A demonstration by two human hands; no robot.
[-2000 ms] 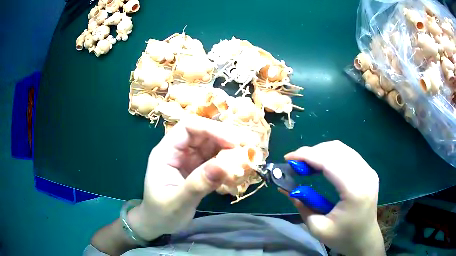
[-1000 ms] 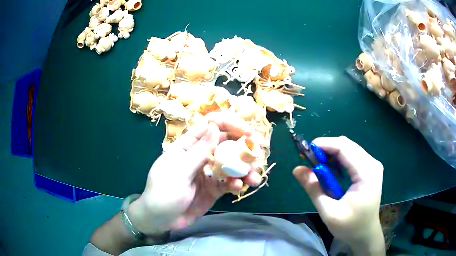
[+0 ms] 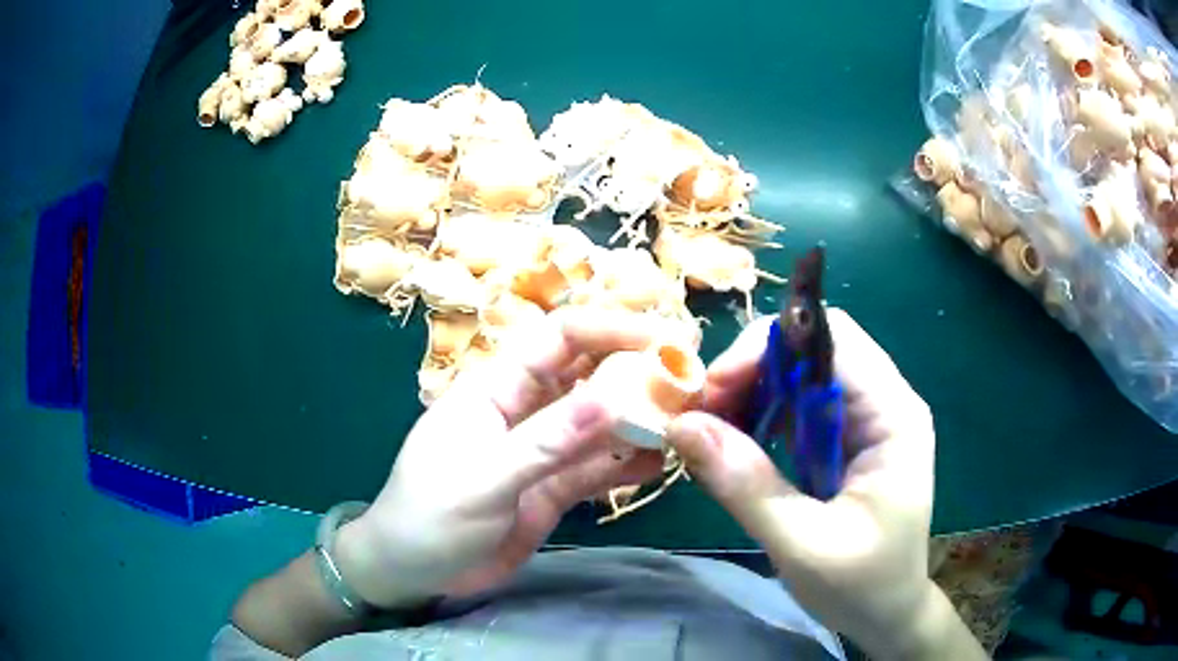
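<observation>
My left hand [image 3: 485, 471] holds a peach moulded figure part [image 3: 646, 387] with its round hole facing up and right. My right hand [image 3: 827, 478] holds blue-handled nippers [image 3: 807, 387] upright in the palm, jaws pointing away from me, off the part. My right thumb and fingertip touch the right side of the part. Behind and under my left hand, a heap of moulded shots [image 3: 504, 174] lies mid-table, parts still joined by thin rods. A thin sprue stick [image 3: 646, 495] shows just below the part.
A loose parts pile [image 3: 278, 65] lies at the far left of the green table [image 3: 233, 336]. A clear plastic bag [image 3: 1085, 258] full of parts lies at right. Blue bins [image 3: 58, 297] stand beyond the left edge. Scrap sprue [image 3: 988, 581] shows below the right edge.
The nippers were at the part, then moved right, away from it, and now stand upright in my right hand. My right fingers have come back to the part, which has turned in my left hand.
</observation>
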